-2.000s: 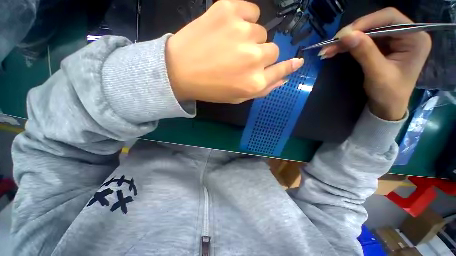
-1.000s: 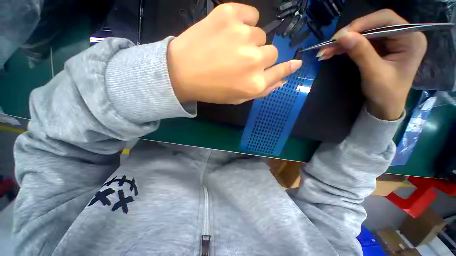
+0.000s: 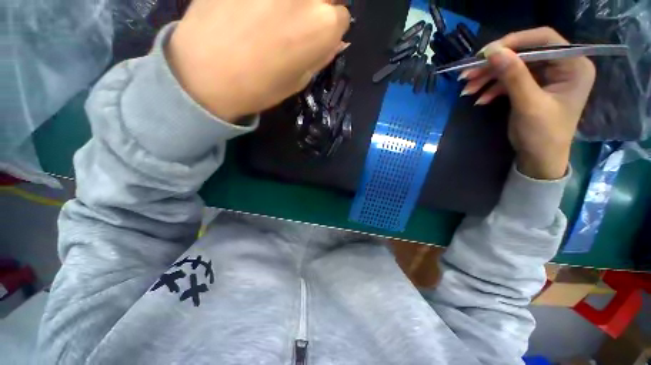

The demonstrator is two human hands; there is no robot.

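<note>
My right hand holds silver tweezers like a pen. Their tip is at a pile of small black plastic parts on the upper end of the blue sheet. The sheet has rows of tiny dark marks and bright reflections. My left hand is at the top left with curled fingers, partly cut off by the top edge; its fingertips are hidden, so what it holds cannot be told. A second pile of glossy black parts lies below its fingertips.
The sheet and piles lie on a black mat on a green bench. Clear plastic bags are at the left and right. A blue-and-silver strip lies near the right bench edge. Red items and cartons are below the bench.
My left hand has moved up and left, off the blue sheet, uncovering the second pile. My right hand has shifted slightly left, still holding the tweezers. The camera view has shifted a little.
</note>
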